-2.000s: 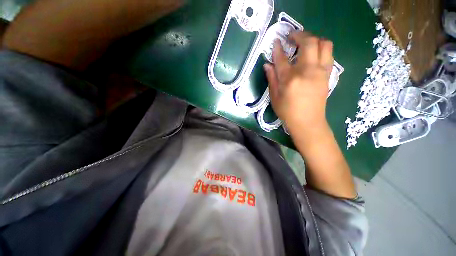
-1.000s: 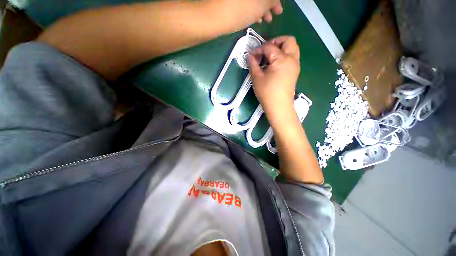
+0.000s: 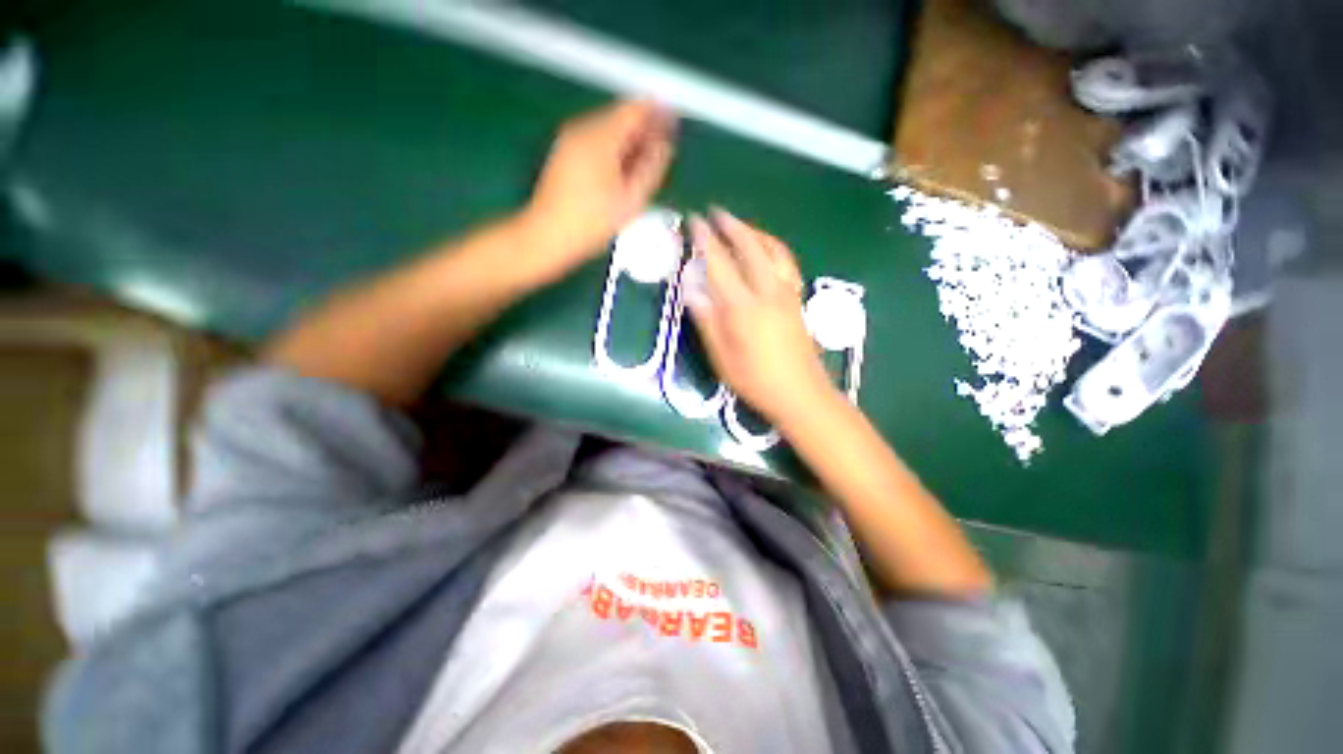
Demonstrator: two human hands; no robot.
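Several white looped housings lie side by side on the green bench in front of me. The leftmost housing [image 3: 648,251] and the rightmost housing [image 3: 837,317] show their heads; those between are partly covered by my right hand. My right hand [image 3: 748,307] is over the middle of the row, its fingertips at a housing's head. My left hand [image 3: 601,170] is above and left of the leftmost housing, its fingers curled and blurred. Whether either hand pinches an insert cannot be seen. A pile of inserts [image 3: 1002,302] lies to the right.
Larger white housings [image 3: 1164,354] lie tangled at the far right, beside the brown board [image 3: 994,125]. A greyish plastic bag [image 3: 1134,18] is at the upper right. A white strip [image 3: 707,100] runs along the green bench [image 3: 295,177]. A brown box-like object with white contents is at lower left [image 3: 125,442].
The view has shifted, showing more bench to the left. My left hand has come down into view near the row. My right hand is still over the housings, its fingers nearer the second one.
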